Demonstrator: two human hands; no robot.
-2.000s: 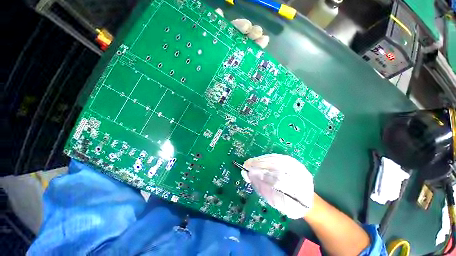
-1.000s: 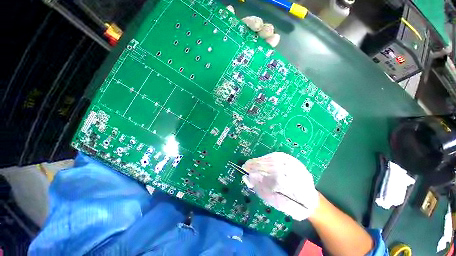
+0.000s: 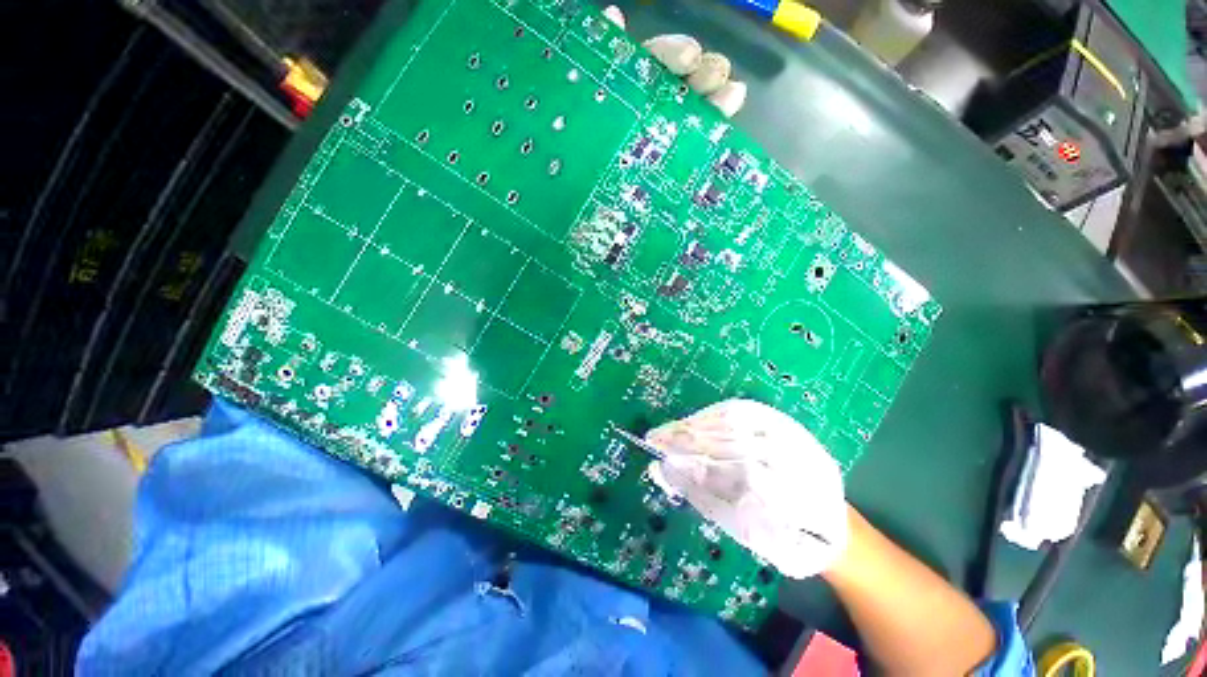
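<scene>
A large green circuit board (image 3: 530,311) lies slanted across the middle of the view. My right hand (image 3: 755,487), in a white glove, is over the board's near right part. It is shut on thin tweezers (image 3: 638,443), whose tips point left at small parts on the board; the rear end shows by the palm. Pale gloved fingertips (image 3: 698,69) show at the board's far edge. They look like my left hand holding the board from beneath; the rest is hidden under it.
Behind lie a blue tool with a yellow end (image 3: 794,19), a pale bottle (image 3: 896,24) and a grey station with a red display (image 3: 1070,152). At right are a black cylinder (image 3: 1125,384), a white wipe (image 3: 1052,487) and a yellow ring (image 3: 1063,660). Black bins (image 3: 119,225) stand at left.
The view has shifted slightly, so the board and bench items appear further right. The tweezers' tips, seen apart a second ago, now look closer together. My right hand stays over the same area.
</scene>
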